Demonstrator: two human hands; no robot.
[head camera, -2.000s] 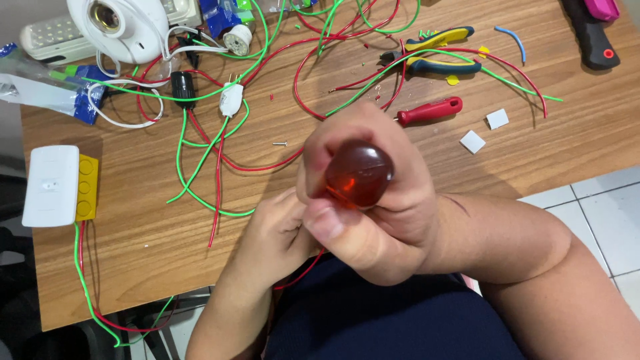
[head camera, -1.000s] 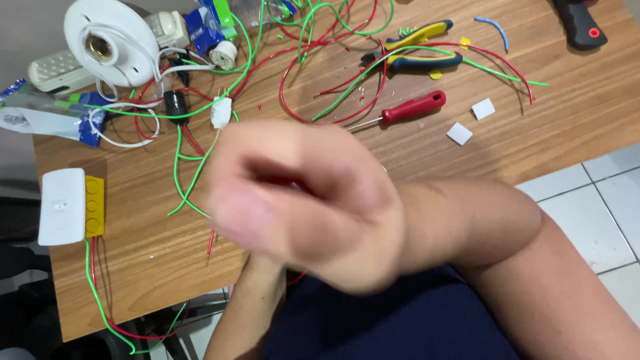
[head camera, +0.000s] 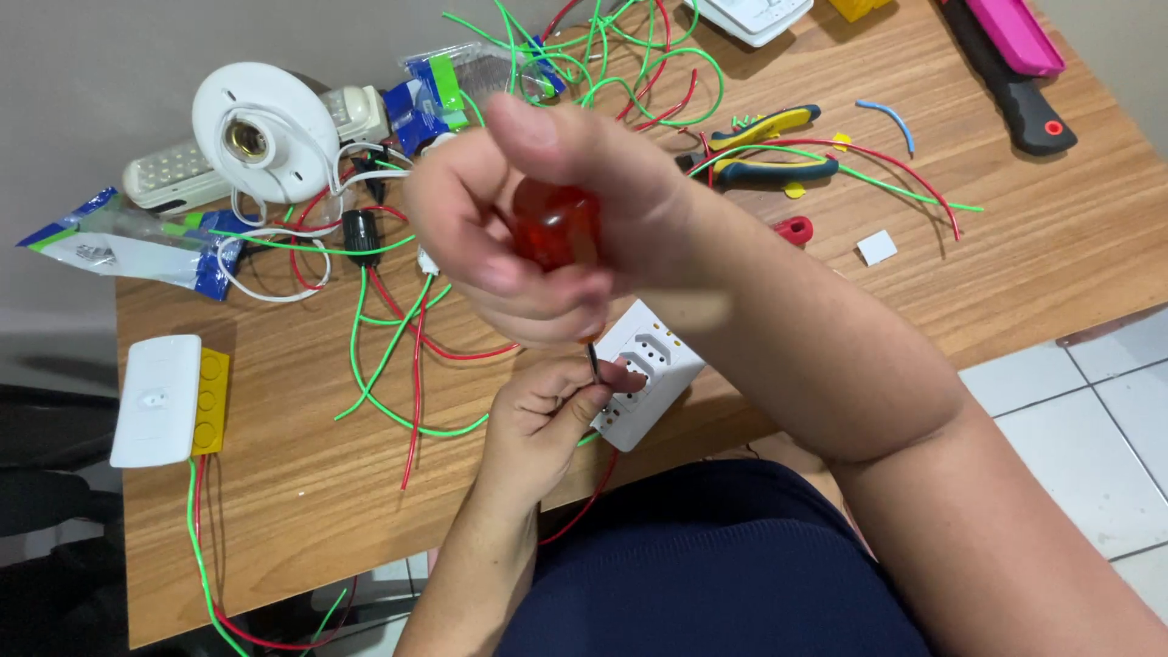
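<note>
My right hand (head camera: 547, 219) is wrapped around the translucent red handle of a screwdriver (head camera: 557, 224), whose metal shaft points down. Below it, my left hand (head camera: 547, 411) has its thumb and fingers at the shaft's lower end, over one end of a white double power outlet (head camera: 650, 351). The screwdriver's tip is hidden by the fingers. The outlet lies tilted near the table's front edge, with a red wire and a green wire by its lower side. Whether the left fingers grip the shaft, a screw or the outlet cannot be told.
A white switch plate on a yellow box (head camera: 212, 401) lies at left. Behind are a white lamp holder (head camera: 265, 132), a black connector (head camera: 360, 237), plastic packaging (head camera: 128, 242) and tangled green wires (head camera: 593, 55). Pliers (head camera: 776, 169), a red handle (head camera: 796, 230) and a black-handled tool (head camera: 1031, 109) lie right.
The white outlet, hidden behind my hands before, now shows beside my left hand. My right hand has turned, its thumb now upward, and the screwdriver's red handle is visible again.
</note>
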